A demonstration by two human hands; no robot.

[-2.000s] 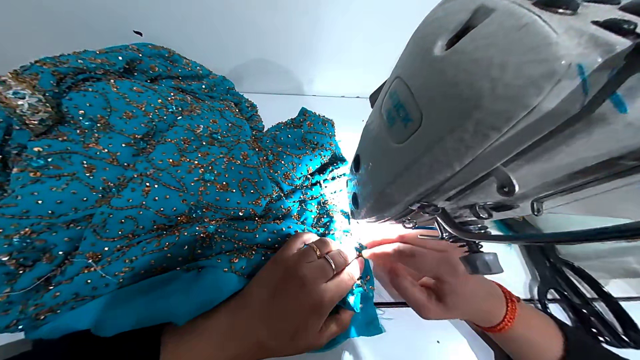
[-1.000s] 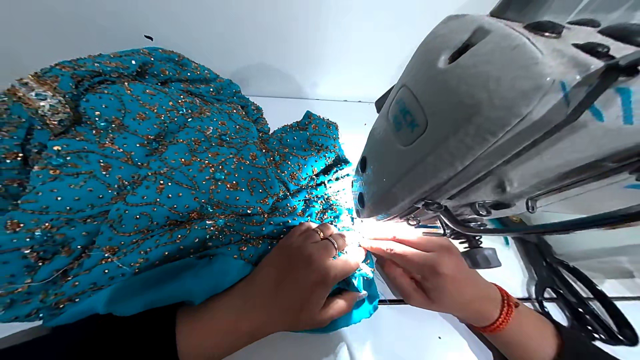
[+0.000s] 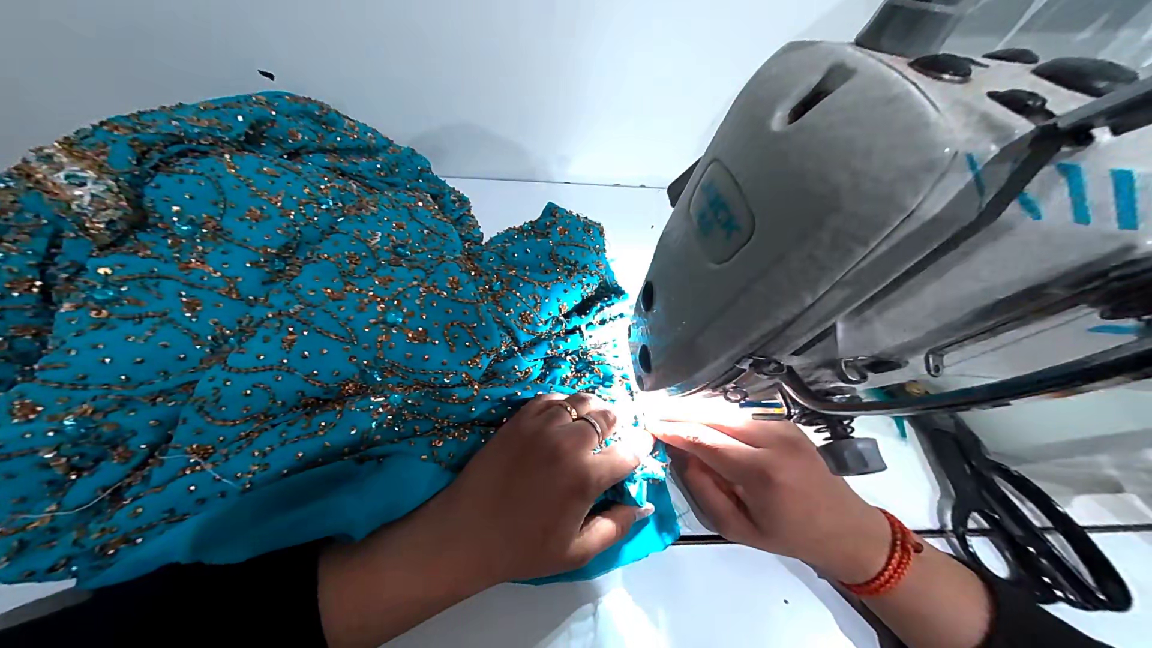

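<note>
Turquoise fabric (image 3: 360,297) with gold beads and sequins lies bunched from the left side to the sewing machine head (image 3: 810,207). My left hand (image 3: 558,486), with two rings, presses the fabric down just left of the brightly lit stitching area. At the fabric's right edge, my right hand (image 3: 765,477) has its thumb and index fingertips together on the cloth; glare partly hides this contact. A red-orange bead bracelet (image 3: 891,553) circles the right wrist. The needle and presser foot cannot be made out in the glare.
Black-handled scissors (image 3: 1035,522) lie at the right, beyond my right wrist. The machine's knee-like metal thread guard or lever (image 3: 864,405) hangs above my right hand. A small dark scrap (image 3: 265,75) is at the upper left, on the white surface.
The left hand has shifted slightly on the fabric, and its fingers are drawn in a little more than two seconds ago. The right hand remains at the fabric's edge.
</note>
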